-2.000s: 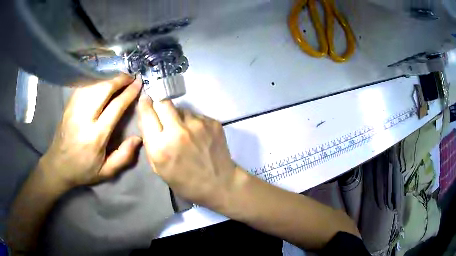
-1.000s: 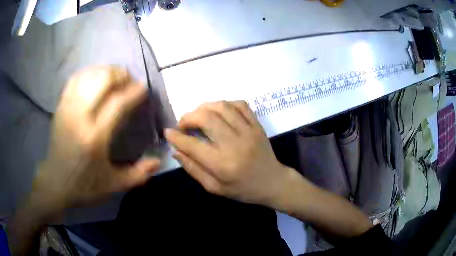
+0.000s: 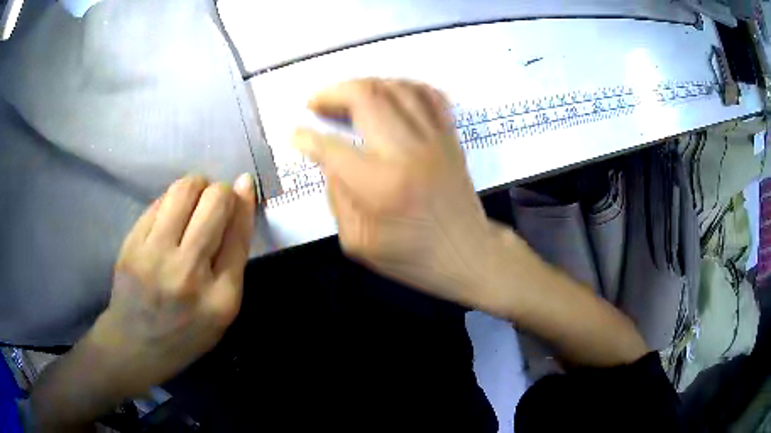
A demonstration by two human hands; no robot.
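Observation:
A large grey garment panel (image 3: 161, 93) lies over the left part of the white table. Its right edge shows a narrow seam strip (image 3: 254, 135) running down to the table's front edge. My left hand (image 3: 182, 254) is at the panel's lower right corner, its fingers curled and pinching the cloth edge near the front edge. My right hand (image 3: 397, 169) is blurred, raised over the printed ruler to the right of the panel, thumb and forefinger apart, with nothing seen in it.
The white table (image 3: 380, 89) carries a printed ruler (image 3: 541, 118) along its front edge. Grey-brown and pale green cloth bundles (image 3: 583, 245) hang below the edge at right. A small brown fitting (image 3: 725, 76) stands at the far right. The wearer's dark lap is below.
The view has moved down and the machine's needle area and scissors have left the picture. My left hand has come down to the panel's corner. My right hand has parted from the cloth edge.

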